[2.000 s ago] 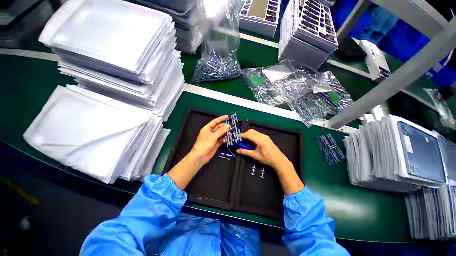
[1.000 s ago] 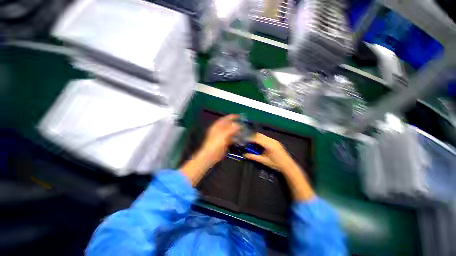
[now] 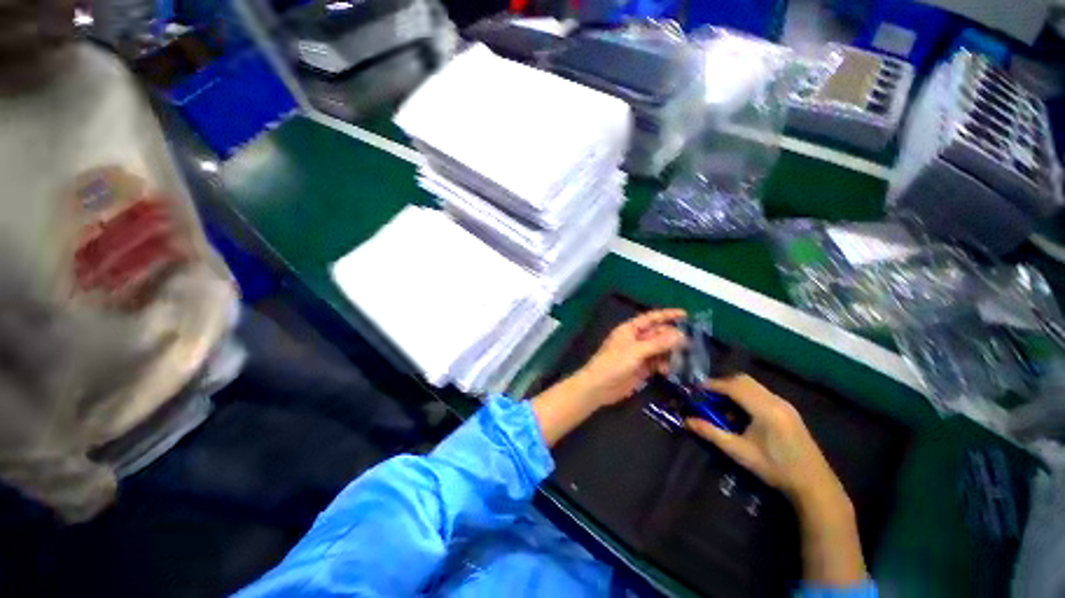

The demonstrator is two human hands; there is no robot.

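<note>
My left hand [image 3: 637, 354] holds a bluish lattice-like sprue runner [image 3: 691, 348] upright between thumb and fingers, above the dark work tray [image 3: 619, 491]. My right hand [image 3: 765, 432] is closed around the blue-handled cutter [image 3: 716, 409], mostly hidden in the palm, close under the runner. The cutter's tip is hidden or blurred. Small pale slivers [image 3: 663, 415] lie on the tray beneath my hands. A few pale offcuts [image 3: 739, 493] lie further right on the tray.
White stacks [image 3: 514, 129] stand left of the tray. A clear bag of small parts [image 3: 710, 204] and crinkled plastic bags [image 3: 899, 292] lie beyond it. Spare runners [image 3: 990, 491] lie at the right. Compartment trays [image 3: 981, 152] are at the back. A person in a pale smock [image 3: 105, 257] is at the far left.
The view has swung left, so the tray and hands appear further right and lower, and a person now shows at the left. My hands keep the same holds.
</note>
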